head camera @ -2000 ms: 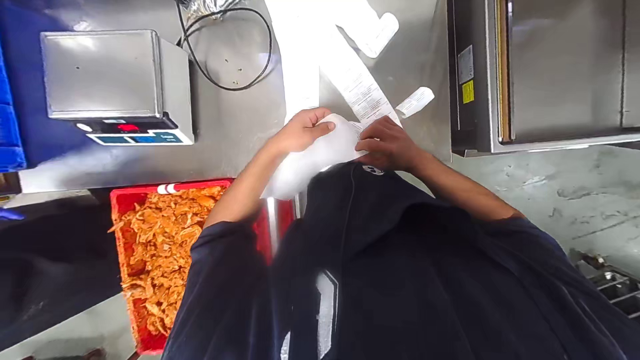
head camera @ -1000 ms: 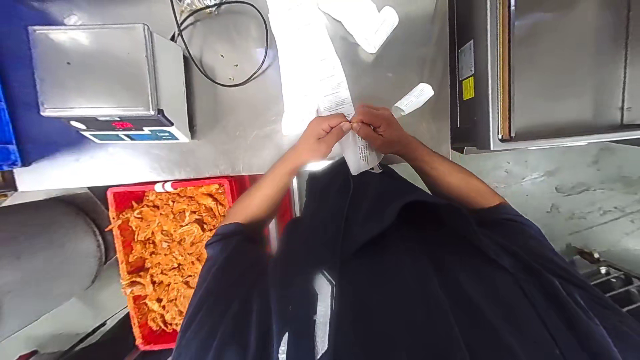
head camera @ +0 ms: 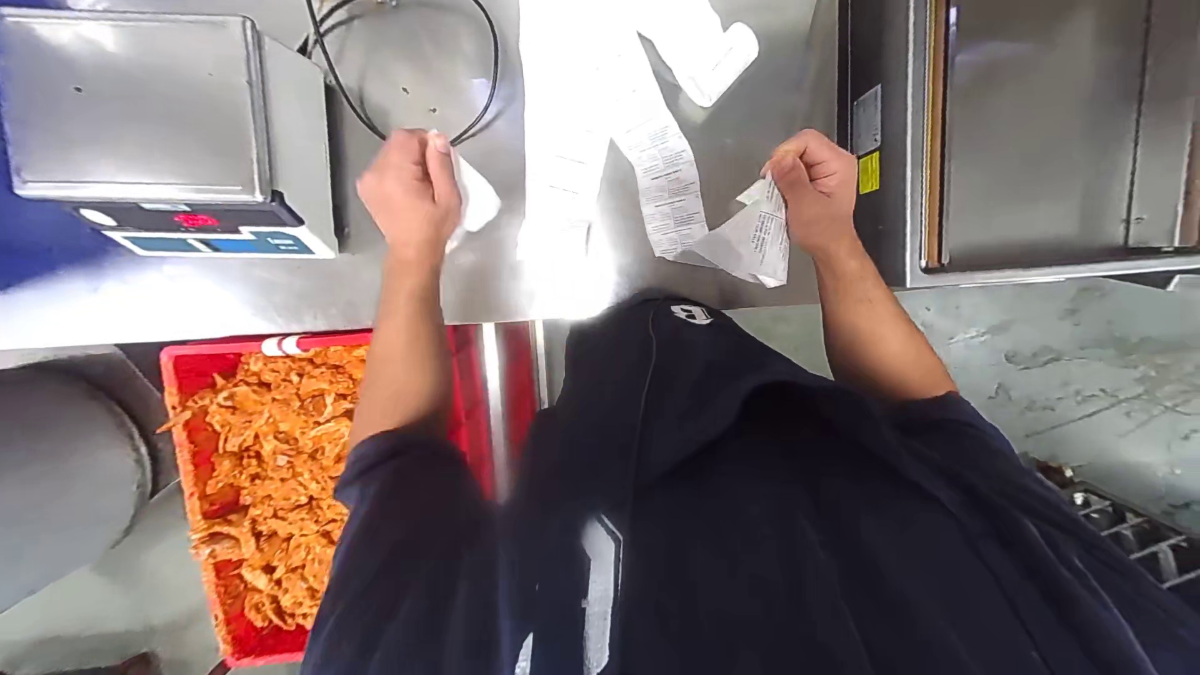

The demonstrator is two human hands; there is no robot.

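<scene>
My left hand (head camera: 414, 192) is closed on a small piece of white paper (head camera: 478, 199), beside a black cable on the steel table. My right hand (head camera: 814, 187) grips the end of a long printed paper strip (head camera: 667, 178), which is creased and twisted near my fingers. The rest of that strip runs back over the table. Another white paper length (head camera: 562, 159), washed out by glare, lies between my hands, and a curled white paper end (head camera: 727, 66) rests farther back.
A steel-topped weighing scale (head camera: 141, 108) with a lit red display stands at left. A red crate (head camera: 267, 647) of orange-coated meat pieces sits below the table edge. The black cable (head camera: 494, 56) loops behind my left hand. Steel equipment (head camera: 1041, 131) stands at right.
My hands, together on the paper one second ago, have moved wide apart, each with paper in it. The bunched white paper seen between them two seconds ago no longer shows there.
</scene>
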